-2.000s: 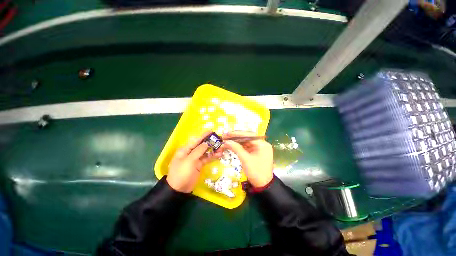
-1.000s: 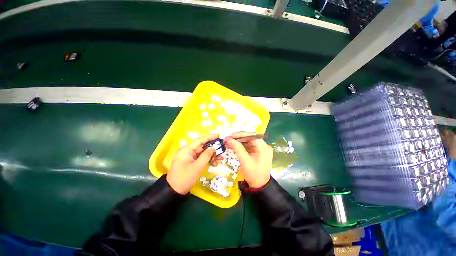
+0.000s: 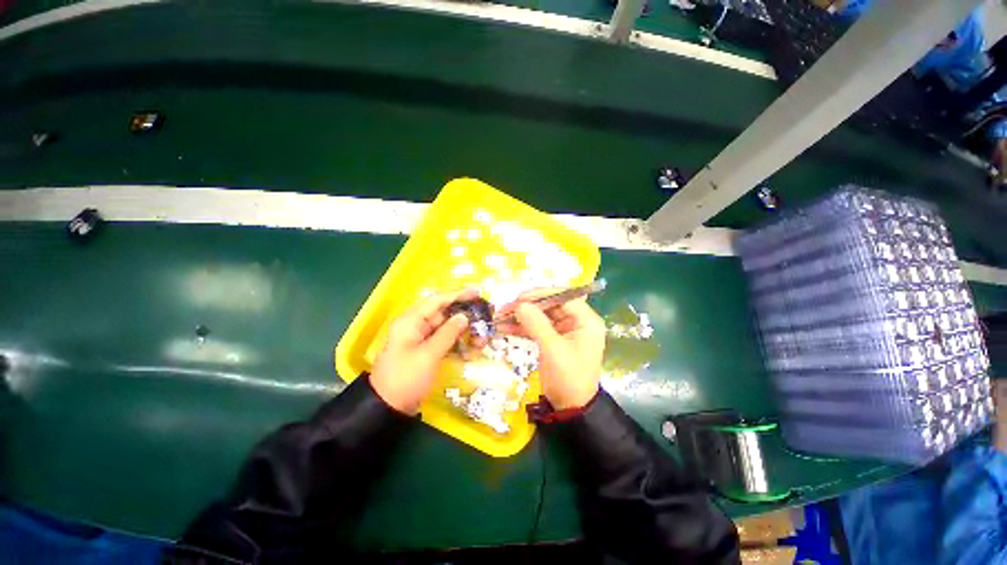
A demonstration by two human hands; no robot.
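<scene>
My left hand [image 3: 406, 359] holds a small black electronic unit [image 3: 473, 313] with silver-white patches over the middle of the yellow tray [image 3: 381, 331]. My right hand [image 3: 572, 355] holds a slim dark tool [image 3: 574, 294], probably tweezers, its rear end sticking out to the upper right. The tool's front end is at the unit; its tip is too small to make out. Small white parts [image 3: 481, 404] lie heaped in the tray's near end, and more are scattered in its far end. A red band is on my right wrist.
A tall stack of clear blister trays [image 3: 861, 331] stands right. A wire spool [image 3: 738, 455] is at the lower right. White pieces [image 3: 632, 326] lie right of the tray. A metal post [image 3: 773, 138] rises from the white rail. Black units [image 3: 84, 224] lie leftward and on the conveyor [image 3: 364, 121]. People in blue are alongside.
The tool in my right hand now points more steeply, its rear end higher. The unit in my left hand is turned differently. Near the post, small black units on the conveyor have shifted left.
</scene>
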